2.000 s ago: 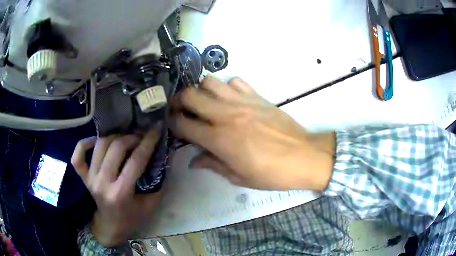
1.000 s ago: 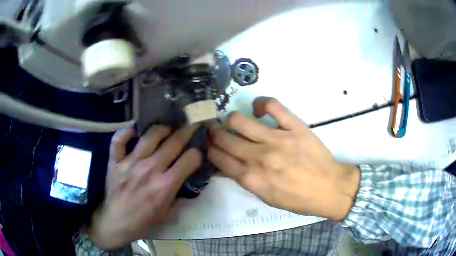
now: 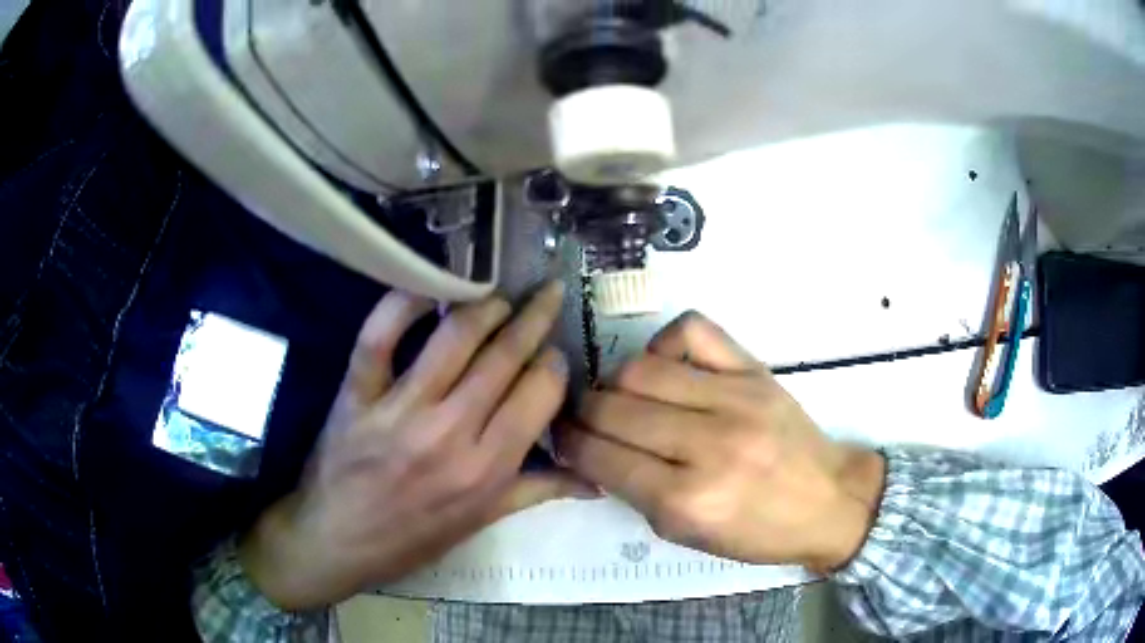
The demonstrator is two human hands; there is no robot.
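Observation:
A dark navy garment (image 3: 138,289) with pale stitch lines is spread left of the machine. A grey cloth part (image 3: 534,239) with a dark fuzzy edge runs under the head of the white sewing machine (image 3: 854,63). My left hand (image 3: 440,452) lies flat on the cloth with its fingertips just below the head. My right hand (image 3: 728,452) has its bent fingertips at the cloth's right edge, close to my left fingers. The cloth end is hidden between my hands. The needle and presser foot are hidden behind the tension dial (image 3: 624,291).
A white label (image 3: 226,383) lies on the dark cloth. A small round metal disc (image 3: 679,220) is right of the head. Snips with orange and teal handles (image 3: 1001,339) lie beside a flat black rectangle (image 3: 1092,323). A printed ruler (image 3: 634,572) runs along the table's front edge.
The view has shifted, so the machine head looms larger and lower. My left fingers are straighter and lie flatter on the cloth. My right hand stays at the cloth's right edge.

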